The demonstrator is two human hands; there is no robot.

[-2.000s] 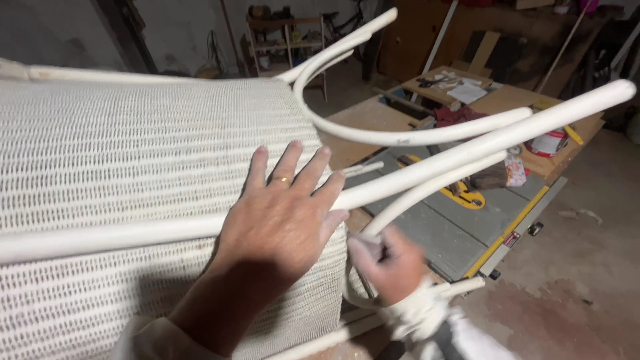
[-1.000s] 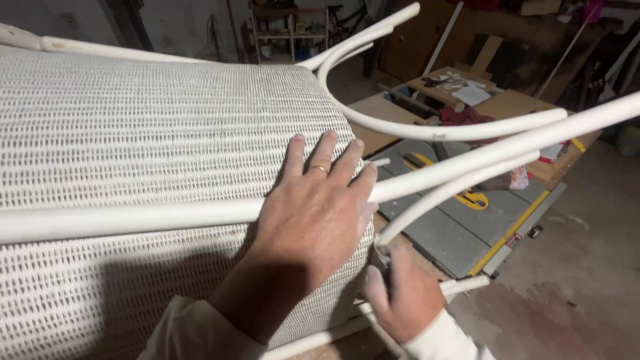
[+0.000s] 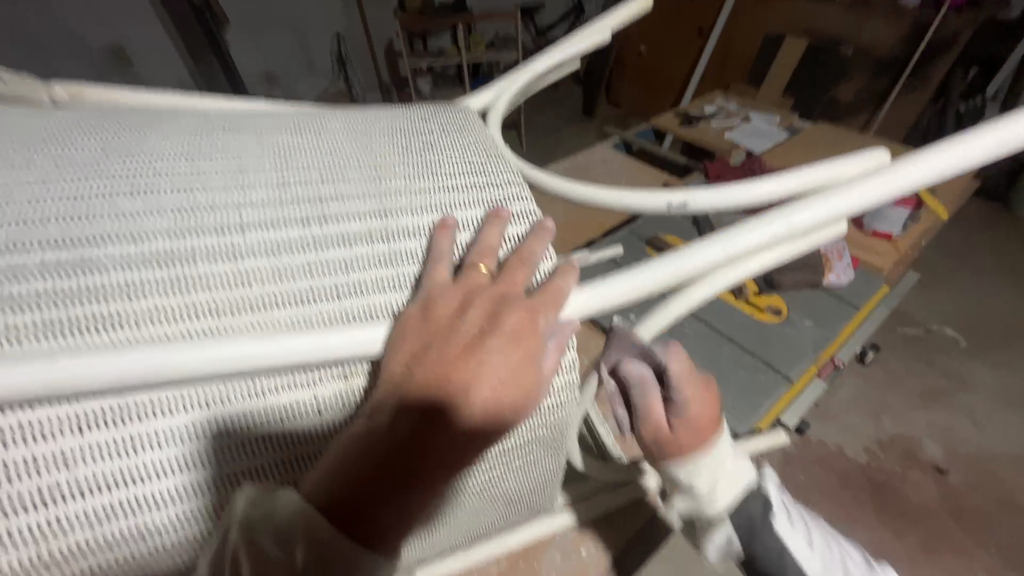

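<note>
A white woven wicker panel (image 3: 264, 208) of a piece of furniture fills the left side, with a white pole (image 3: 176, 356) running across it. My left hand (image 3: 480, 344), a ring on one finger, lies over the pole with its fingers spread on the weave near the panel's edge. Past that edge, my right hand (image 3: 672, 400) is closed around a grey sanding pad or cloth (image 3: 632, 352), pressed to a thin curved white rod (image 3: 744, 272) beneath the pole. Another curved white rod (image 3: 688, 198) bends out farther back. The pad's exact kind is unclear.
Behind the furniture stands a table saw (image 3: 776, 344) with a grey top and yellow parts. A wooden workbench (image 3: 848, 152) beyond it holds papers (image 3: 756, 134), a red cloth and packets. Shelving (image 3: 460, 56) stands at the back, and concrete floor (image 3: 944, 400) shows at the right.
My right hand has shifted along the curved rod near the panel's edge, and the grey pad shows more plainly now than one second ago. My left hand remains on the pole and weave.
</note>
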